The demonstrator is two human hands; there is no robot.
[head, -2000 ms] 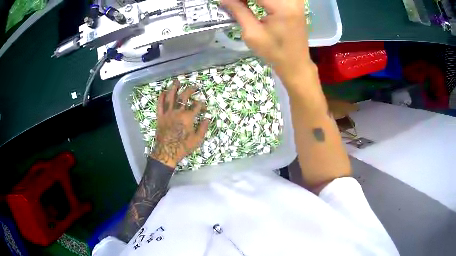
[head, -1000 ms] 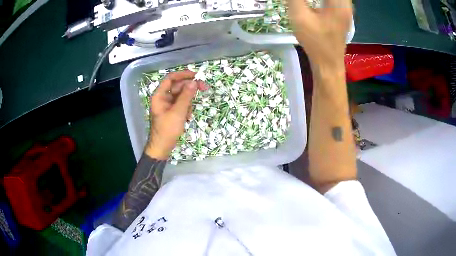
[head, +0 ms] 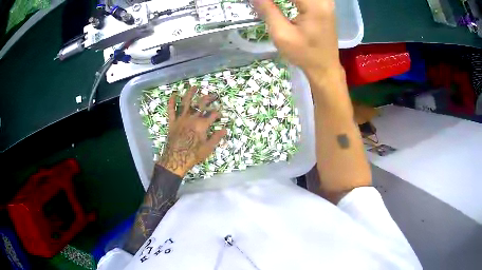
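The near tub (head: 313, 158), translucent plastic, sits at the wearer's lap, filled with small white-and-green workpieces (head: 259, 113). My left hand (head: 193, 129) lies palm down on the pieces in its left half, fingers spread; no held piece shows. My right hand (head: 301, 31) is at the top edge, at the right end of the silver assembly fixture (head: 211, 13), its fingertips partly cut off by the frame; whether it holds a piece cannot be seen. The far tub (head: 354, 31), partly hidden behind my right hand, also holds pieces.
A pneumatic cylinder (head: 71, 48) and a dark hose (head: 98, 84) are left of the fixture on the dark green table (head: 37, 79). A red stool (head: 31, 211) stands lower left. A shiny red bin (head: 378, 62) is below the table edge, right. A green bag (head: 26, 11) is upper left.
Since one second ago, my left hand has gone from pinched fingers above the pieces to spread fingers on them. My right hand has moved left from over the far tub to the fixture.
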